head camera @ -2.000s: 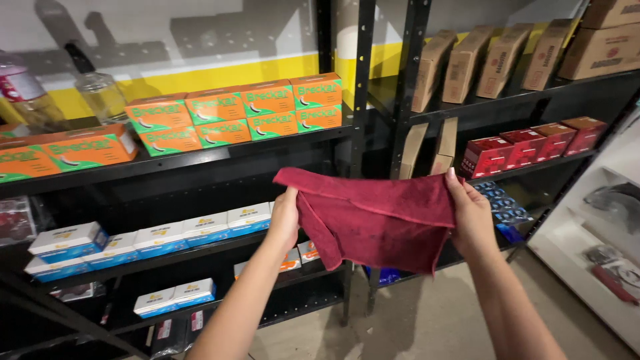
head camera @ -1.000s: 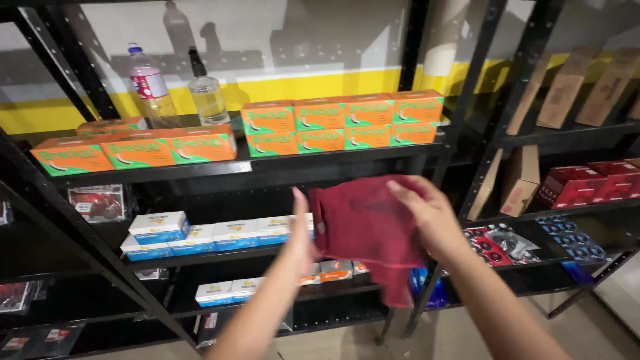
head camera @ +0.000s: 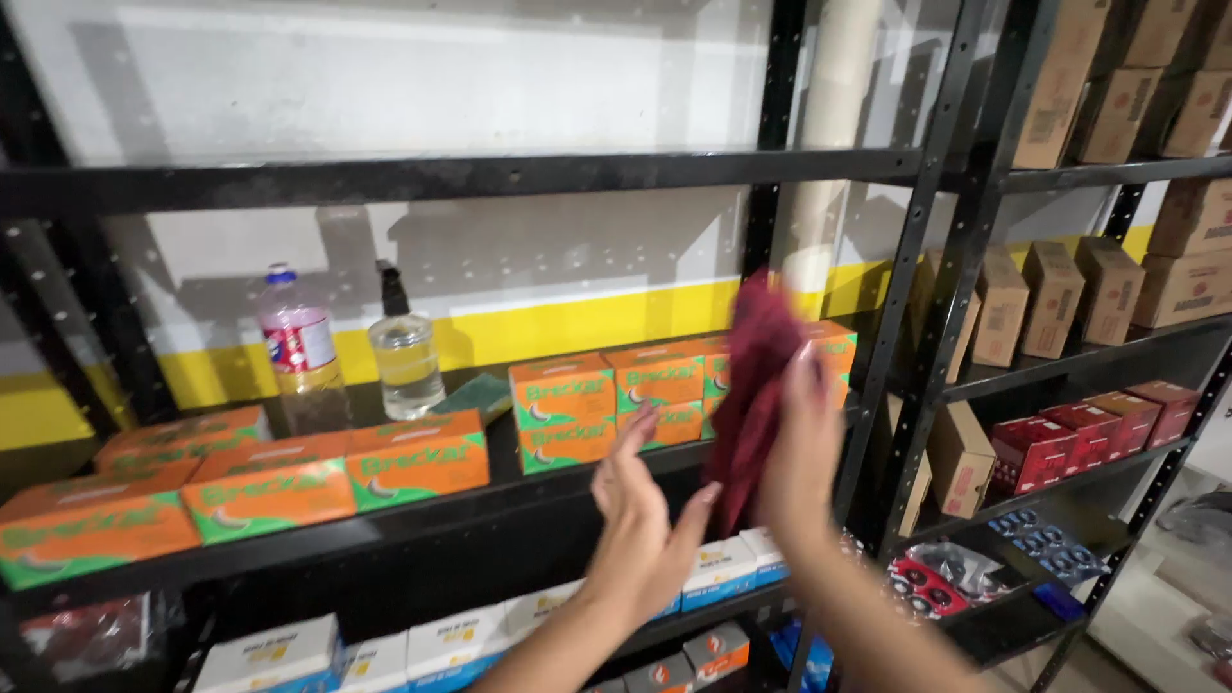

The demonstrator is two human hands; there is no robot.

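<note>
A dark red cloth [head camera: 751,404] hangs bunched and blurred from my right hand [head camera: 804,452], in front of the orange and green Breckar boxes [head camera: 563,409]. Just left of the cloth, my left hand [head camera: 640,500] has its fingers spread and holds nothing; its thumb tip is close to the cloth. Further left on the same shelf stand a plastic bottle with a blue cap [head camera: 300,346] and a clear bottle with a black top [head camera: 404,356]. A dark green cloth or pad [head camera: 474,397] lies beside the clear bottle.
A black metal shelf beam [head camera: 462,183] crosses above the bottles. More Breckar boxes [head camera: 269,486] line the front left edge. White and blue boxes [head camera: 457,640] sit on the shelf below. At right, another rack holds brown cartons [head camera: 1054,298], red boxes [head camera: 1035,452] and blister-packed parts [head camera: 929,587].
Both hands held the cloth spread out two seconds ago; it is now bunched in my right hand, and my left hand has let go. The view has moved closer to the shelf.
</note>
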